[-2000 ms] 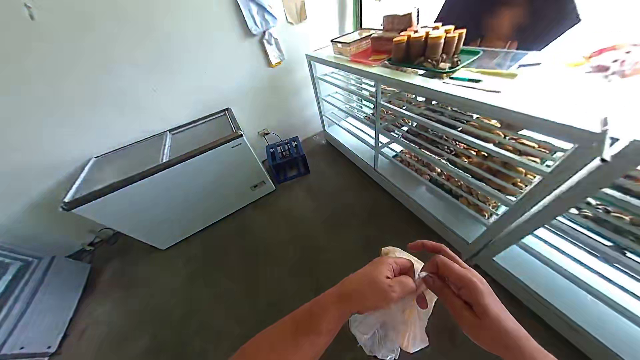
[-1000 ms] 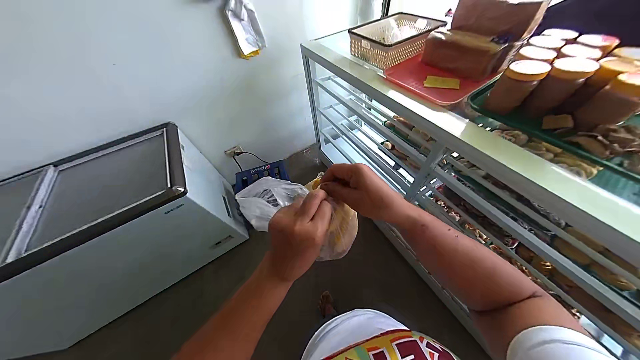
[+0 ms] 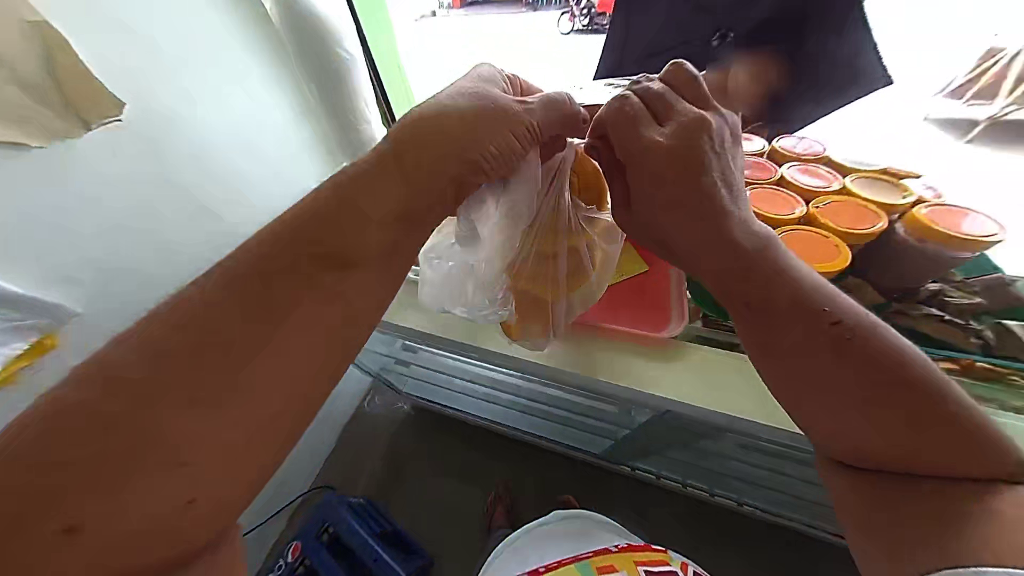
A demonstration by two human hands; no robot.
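Note:
A thin translucent plastic bag point(image 3: 552, 264) with a yellowish-brown item inside, perhaps bread, hangs between my hands above the counter. My left hand point(image 3: 512, 120) pinches its gathered top, and a second, whiter plastic bag point(image 3: 464, 276) hangs below that hand. Fingers curled, my right hand point(image 3: 672, 144) grips the top of the translucent bag from the other side. The two hands nearly touch. Behind the bags lies a red tray point(image 3: 652, 300) with a yellow card point(image 3: 630, 264) on it.
Jars with orange-rimmed lids point(image 3: 848, 216) stand at the right of the glass-fronted counter point(image 3: 704, 368). A person in dark clothing point(image 3: 728, 40) is beyond it. On the floor at lower left is a blue crate point(image 3: 344, 536), near the wall point(image 3: 200, 160).
I have come up to the counter, and the view has swung with me. Both hands have risen with the bags and are now above the countertop; a second ago they were beside it.

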